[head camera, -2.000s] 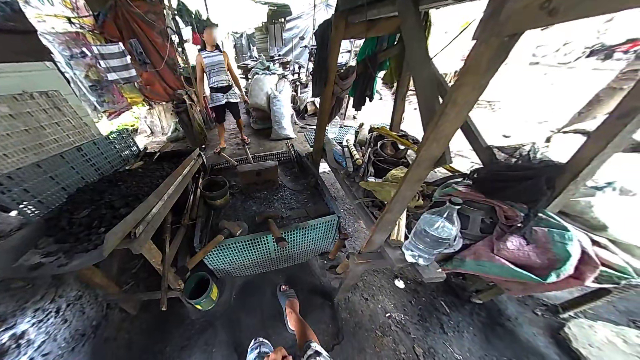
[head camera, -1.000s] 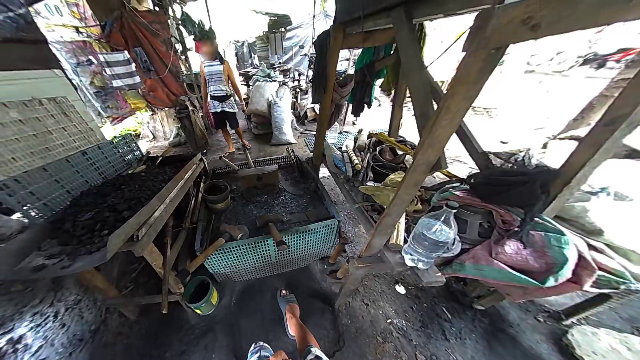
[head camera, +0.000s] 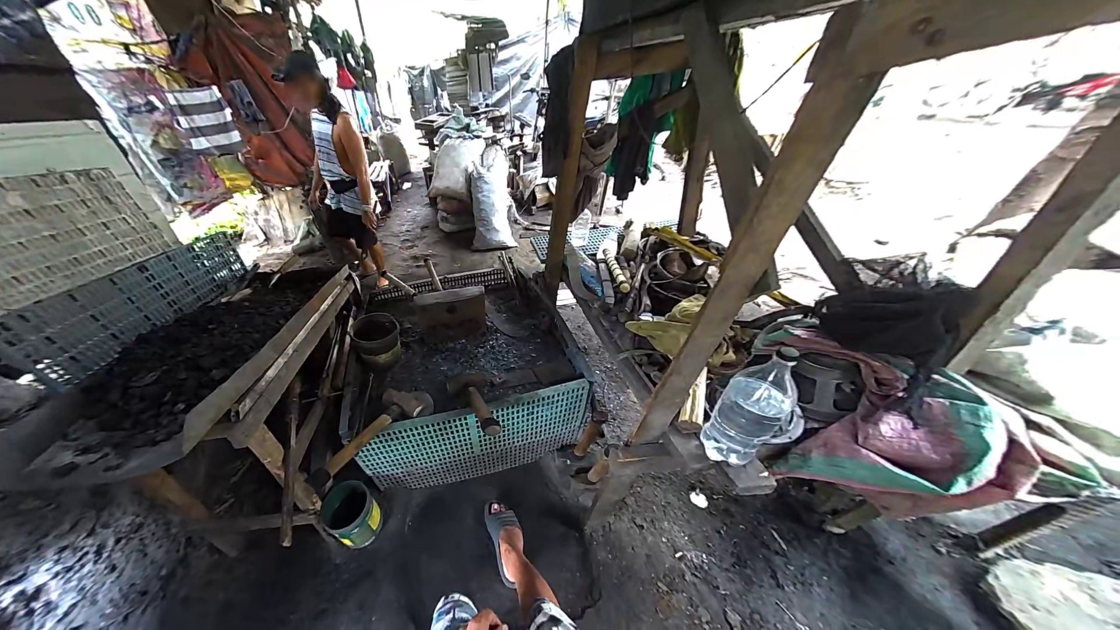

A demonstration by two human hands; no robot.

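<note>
At the bottom edge, part of one of my hands shows between the legs of my patterned shorts; which hand it is, and whether it holds anything, I cannot tell. Ahead of my sandalled foot stands a low forge bed walled with a green perforated plastic panel. A hammer leans over the panel's top edge, its handle towards me. Left of it rests another hammer with a wooden handle. A metal block and a dark bucket sit farther back in the bed.
A green bucket stands on the ground at left, below a wooden-edged tray of charcoal. Wooden posts rise at right, near a large water bottle and a draped sack. Another person stands beyond the bed, near filled sacks.
The other person has moved to the left and turned; two seconds ago they faced this way. My foot has stayed in place.
</note>
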